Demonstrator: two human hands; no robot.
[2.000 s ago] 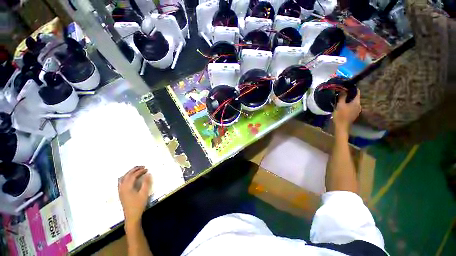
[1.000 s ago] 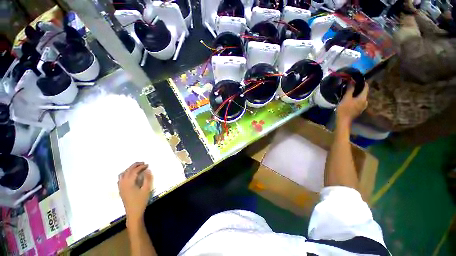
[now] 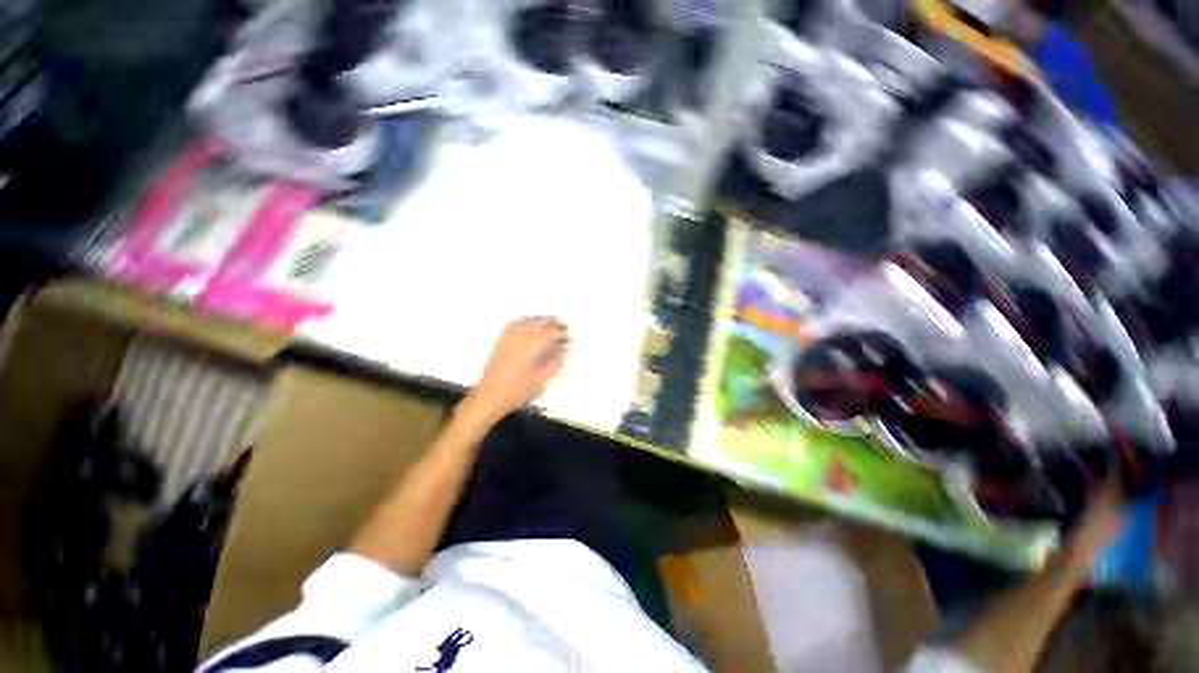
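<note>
The whole view is motion-blurred. My left hand (image 3: 526,358) rests on the near part of the bright white work mat (image 3: 487,250), fingers curled; a small dark patch shows between them, too blurred to name. My right hand (image 3: 1094,519) is a smeared shape at the far right, by the near right end of the rows of white camera housings (image 3: 953,316). Its fingers and any grip are not clear. The nearest housing (image 3: 855,375) has a round black inside with red wires and sits on the green and purple cartoon mat (image 3: 776,440).
More white-and-black units (image 3: 322,112) stand along the bench's back and left. Pink printed sheets (image 3: 237,256) lie at left. A brown carton (image 3: 329,493), with pale ridged sheet and black parts beside it, is below the bench. Another open carton (image 3: 901,572) is at lower right. A pale post (image 3: 723,118) stands behind.
The view has swung left, so the bench shifts right and the left carton appears. My left hand is still on the white mat. My right hand is still by the right-hand units, now blurred.
</note>
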